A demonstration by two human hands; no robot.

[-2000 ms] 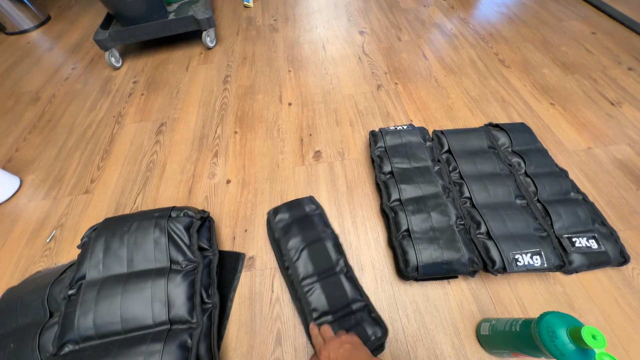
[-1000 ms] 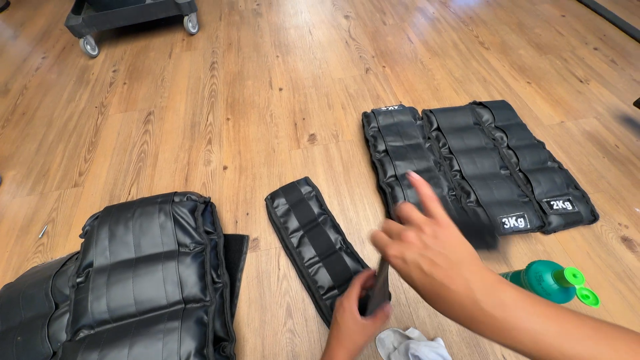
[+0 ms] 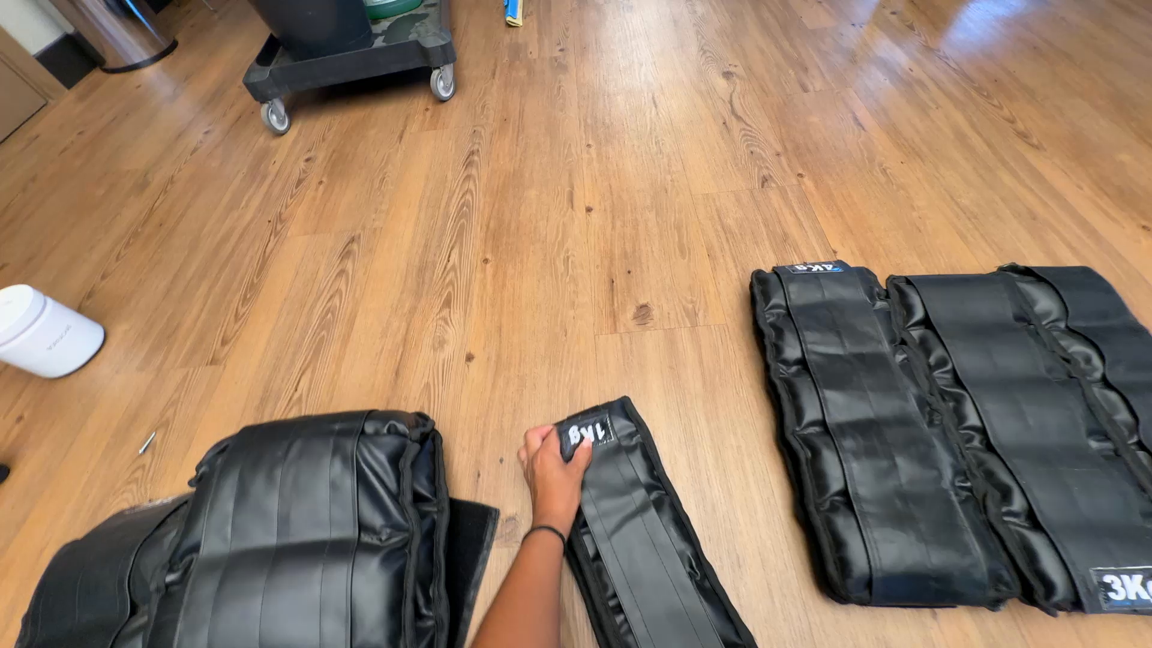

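Note:
My left hand, a dark band at its wrist, grips the far end of a narrow black ankle weight marked 1Kg, its thumb lying on the label. That weight rests on the wood floor, its near end cut off by the frame edge. My right hand is out of sight. Left of it lies a stack of folded, thicker black weights. On the right, a black weight marked 4Kg lies beside one marked 3Kg, with another black weight at the frame's edge.
A white lidded container stands at the left, with a small metal piece on the floor nearer. Farther off are a black wheeled dolly bearing a dark bin, a metal bin, and a blue and yellow item.
My right hand, seen over the weights a second ago, has left the view. A smooth strap with the 1Kg label now covers the narrow weight's top, and my left hand is at its far end.

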